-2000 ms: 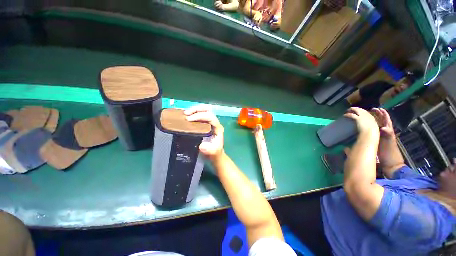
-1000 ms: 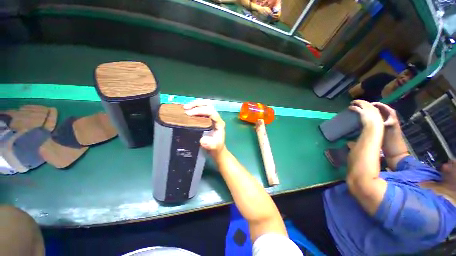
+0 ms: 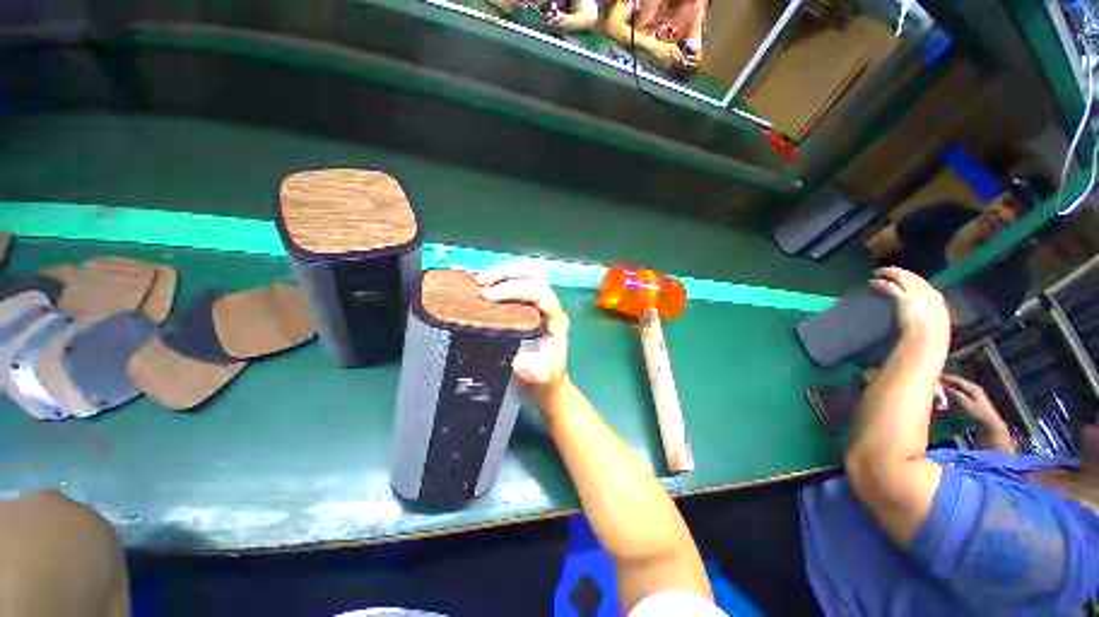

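Note:
A speaker cabinet (image 3: 452, 422) stands upright on the green bench near its front edge, its dark marked strip facing me. A wood-grain panel (image 3: 472, 301) lies in its top end. My right hand (image 3: 538, 323) holds the cabinet's top right edge, fingers over the panel and thumb down the side. A second cabinet (image 3: 352, 307) stands just behind to the left, with a wood-grain top. An orange-headed mallet (image 3: 642, 293) lies to the right of my hand, handle towards me. My left hand is not in view.
Loose panels (image 3: 193, 368) overlap at the left, some wood-grain side up. At the right a person in blue (image 3: 898, 464) has a hand on a grey cabinet (image 3: 847, 325). The sunken conveyor runs behind the bench's light green strip (image 3: 723, 289). A brown rounded shape fills the lower left corner.
The view has shifted slightly. My right hand keeps its hold on the cabinet's top. The person at the right has lowered one hand from their cabinet.

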